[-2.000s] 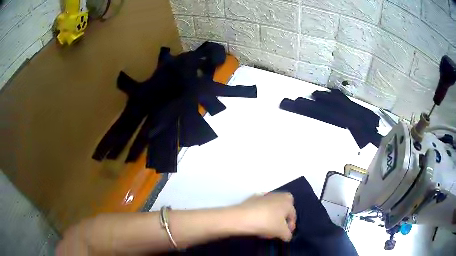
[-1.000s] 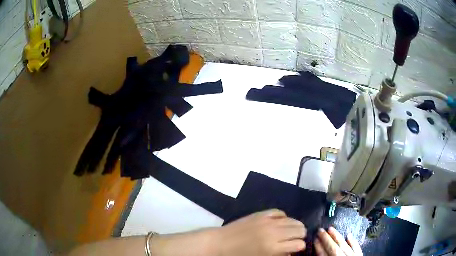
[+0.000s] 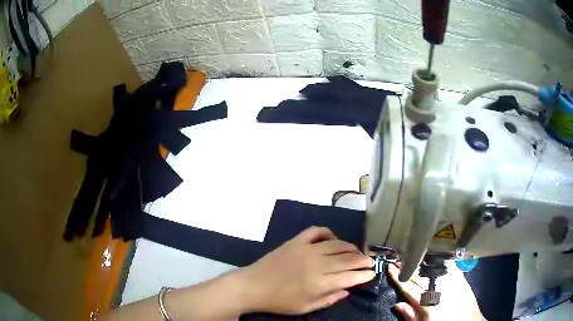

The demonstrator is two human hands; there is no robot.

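A black garment panel (image 3: 314, 221) lies on the white table and runs under the sewing machine head (image 3: 477, 169). A long black strip (image 3: 201, 241) reaches from the pile at left to the panel. My left hand (image 3: 314, 269) lies flat on the panel, fingertips beside the needle area, pressing the fabric. My right hand (image 3: 411, 301) is partly hidden behind the machine head, its fingers on the fabric just right of the needle area. The presser foot and needle are mostly hidden by the head and fingers. More black fabric (image 3: 493, 282) shows right of the head.
A fanned pile of black strips (image 3: 135, 150) hangs over the orange edge (image 3: 100, 276). A second black stack (image 3: 327, 110) lies near the brick wall. A dark red-handled screwdriver (image 3: 433, 22) stands on the head. A brown sheet (image 3: 38, 182) and a yellow object (image 3: 7, 94) are at left.
The view has shifted towards the machine. My left hand has moved with the panel up to the needle area; my right hand has come in beside it. The long strip now stretches to the panel.
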